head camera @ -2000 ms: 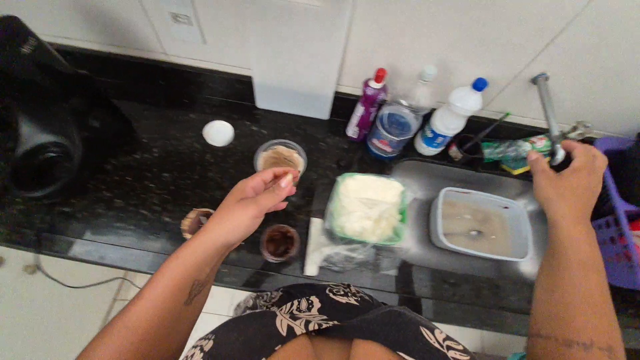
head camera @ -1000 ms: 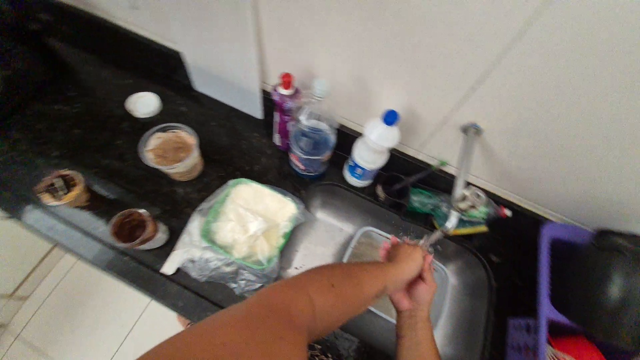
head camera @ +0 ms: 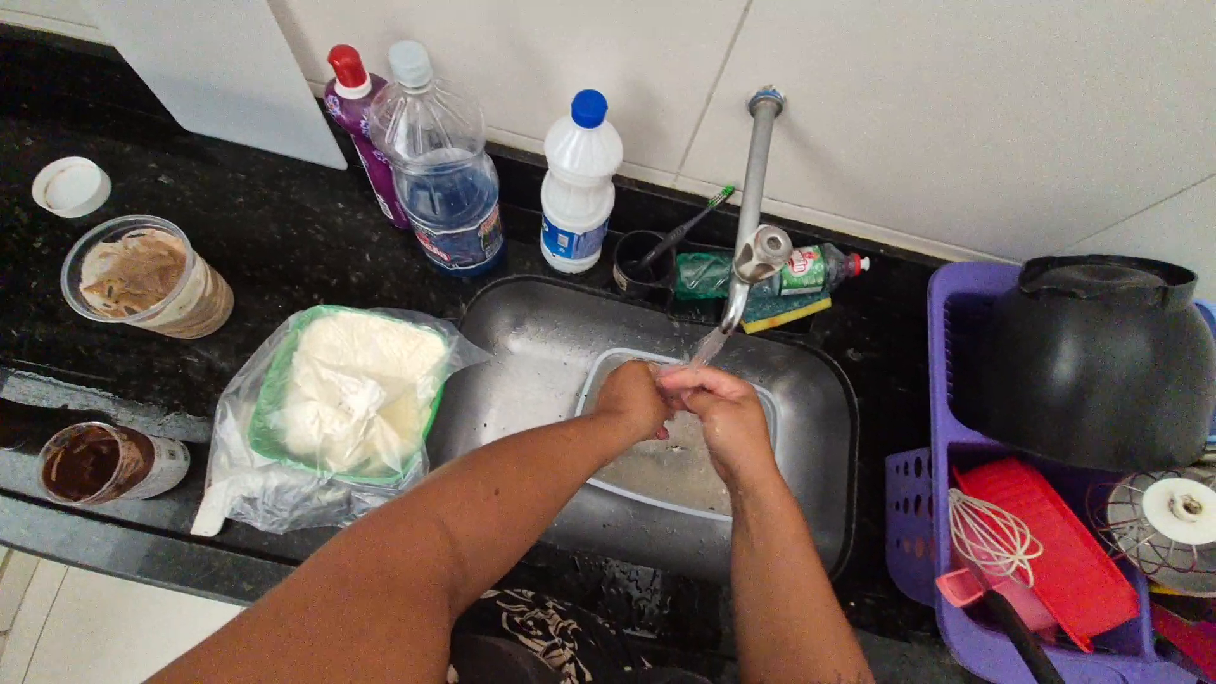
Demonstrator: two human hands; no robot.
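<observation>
Water runs from the metal faucet (head camera: 757,255) onto my two hands, which touch each other over a plastic tub of cloudy water (head camera: 655,480) in the steel sink (head camera: 518,361). My left hand (head camera: 635,399) is on the left, its fingers partly hidden behind the right. My right hand (head camera: 727,408) has its fingers bent across the left one's fingertips. No object shows in either hand. Left of the sink, a green-rimmed container of white, creamy food (head camera: 361,389) sits in a clear plastic bag (head camera: 256,484).
Behind the sink stand a purple bottle (head camera: 375,157), a clear bottle of blue liquid (head camera: 446,199), a white bottle (head camera: 578,190) and a sponge (head camera: 787,312). A purple dish rack (head camera: 940,380) holds a black pot (head camera: 1092,370) and a whisk (head camera: 997,537). Left are two plastic cups (head camera: 157,285), (head camera: 114,461).
Two seconds ago my left hand was over the counter by the cup and my right hand at the faucet. Both are now together under running water. The view has shifted right.
</observation>
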